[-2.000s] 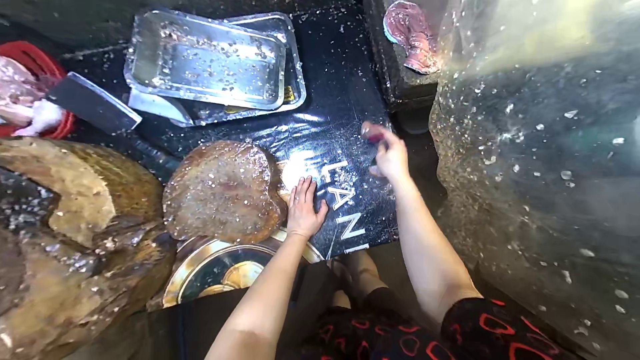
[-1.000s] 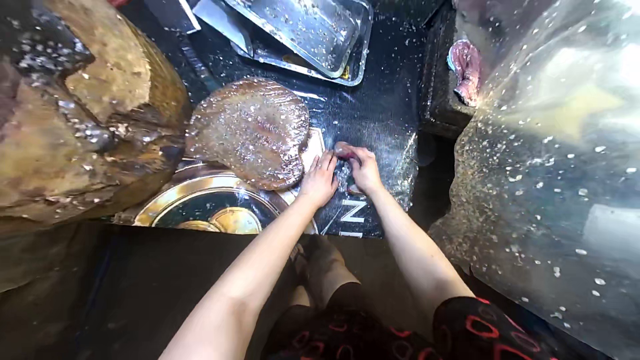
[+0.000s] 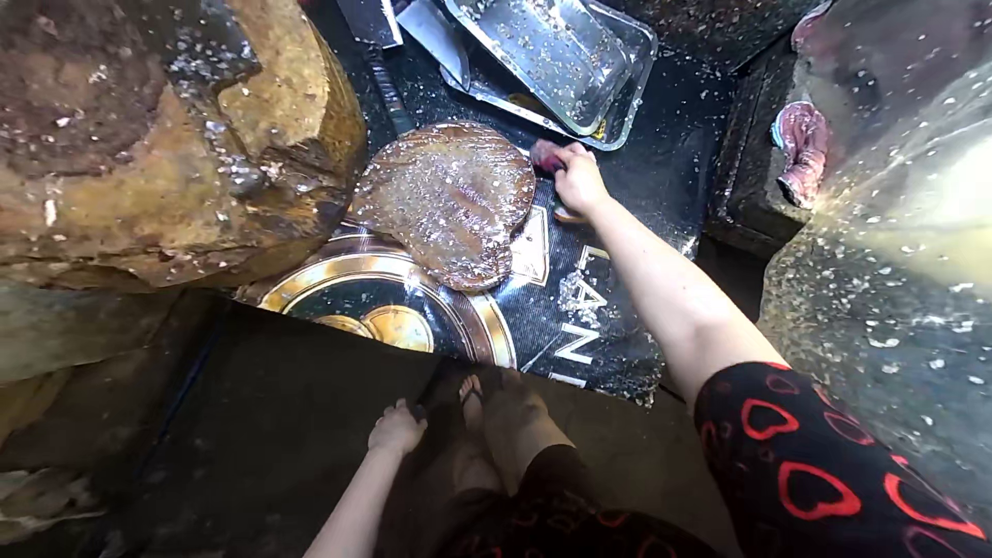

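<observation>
My right hand (image 3: pixel 572 167) is closed around a small pinkish-purple object (image 3: pixel 547 155), too blurred to name, just right of a round wooden board (image 3: pixel 457 201) strewn with pale bits. Below that hand a small brownish piece (image 3: pixel 570 215) lies on the printed plastic sheet (image 3: pixel 535 341). A heap of whitish flakes (image 3: pixel 581 298) rests on the sheet's lettering. My left hand (image 3: pixel 398 426) hangs low, beyond the sheet's near edge, its fingers partly curled; a dark shape is by its fingertips, and I cannot tell whether it holds anything.
Metal trays (image 3: pixel 542 62) with flakes lie stacked at the top. A cleaver (image 3: pixel 372 23) and another broad blade (image 3: pixel 434 39) are left of them. A large wooden block (image 3: pixel 279 132) stands at left. On the right, a pink cloth-like thing (image 3: pixel 804 151) lies beside a flake-covered surface (image 3: pixel 891 310).
My left hand has left the sheet beside the board and dropped below its near edge. My right hand has moved away from the left, up toward the trays. Flakes now show heaped on the lettering.
</observation>
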